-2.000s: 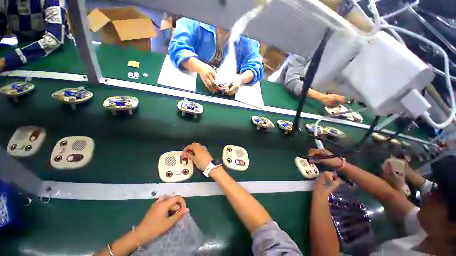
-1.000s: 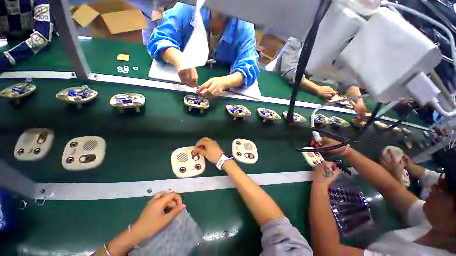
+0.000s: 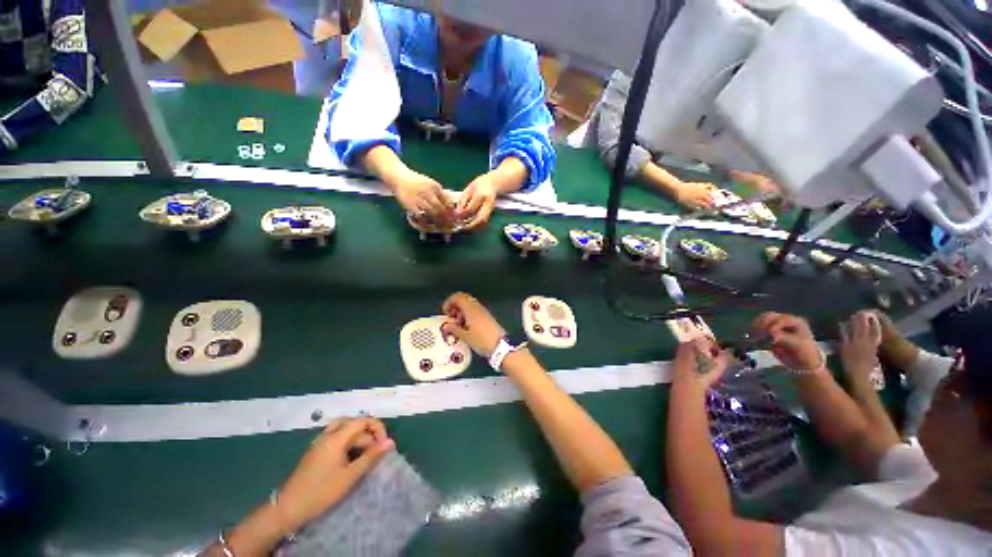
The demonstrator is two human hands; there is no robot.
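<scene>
My right hand (image 3: pixel 474 326) is on the upper right part of a cream rounded-square cover (image 3: pixel 422 348) on the belt, fingertips bunched at its oval; any small piece in them is hidden. My left hand (image 3: pixel 343 455) is over the near worktop, fingers curled on the upper edge of a translucent grey sheet (image 3: pixel 375 509). Another cover (image 3: pixel 548 322) lies just right of my right hand. Two more covers lie at the left, one (image 3: pixel 214 337) larger in view and one (image 3: pixel 97 323) farther left.
Wired housing halves (image 3: pixel 297 224) stand in the far row. A person in blue (image 3: pixel 441 98) handles one opposite. A neighbour's arms and shiny dark-pieced sheet (image 3: pixel 754 430) are at right. A white adapter (image 3: pixel 832 103) hangs overhead. A metal strip (image 3: pixel 272 413) edges the belt. Cardboard boxes (image 3: pixel 245 49) stand behind.
The covers have moved right along the belt, and my right hand has moved right with its cover. My left hand has shifted slightly. The person opposite now has both hands on a housing half.
</scene>
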